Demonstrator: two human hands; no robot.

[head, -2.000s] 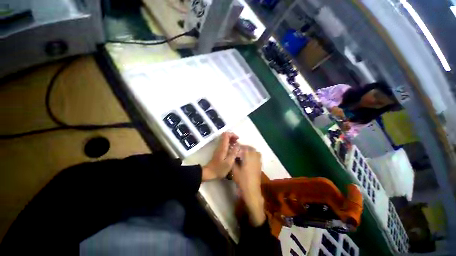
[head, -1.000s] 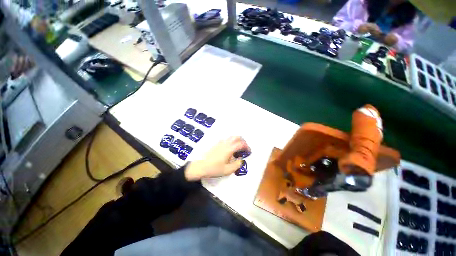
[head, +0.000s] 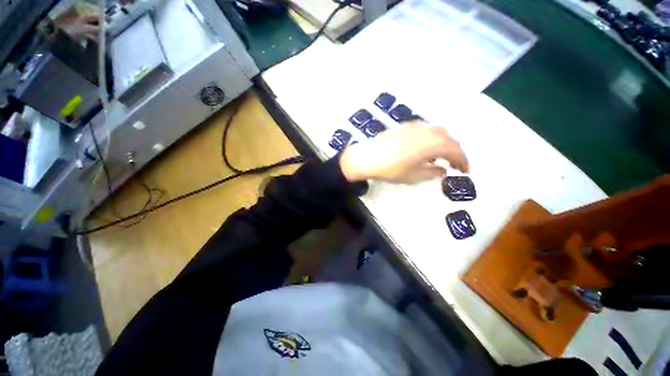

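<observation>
My left hand (head: 415,152) is over the white work surface, palm down, fingers slightly bent and apart. Its fingertips are just above a glossy black housing (head: 459,188), with nothing visibly held. A second black housing (head: 460,224) lies flat below the first, apart from it. The orange-brown press fixture (head: 507,275) stands at right, cut off by the picture's edge. Its small nest (head: 541,291) shows no black housing. My right hand is not in view; only a dark sleeve shows at the bottom right edge.
Several black housings (head: 361,117) sit in rows left of my hand, partly hidden by it. A white blister tray (head: 481,37) lies behind. Dark strips (head: 624,345) lie at bottom right. A green belt (head: 588,95) runs behind, and a grey machine (head: 176,110) stands at left.
The view has shifted left and closer. My left hand has drawn back from the two housings, leaving both exposed on the surface. My right hand, seen two seconds ago beside the left, is out of view.
</observation>
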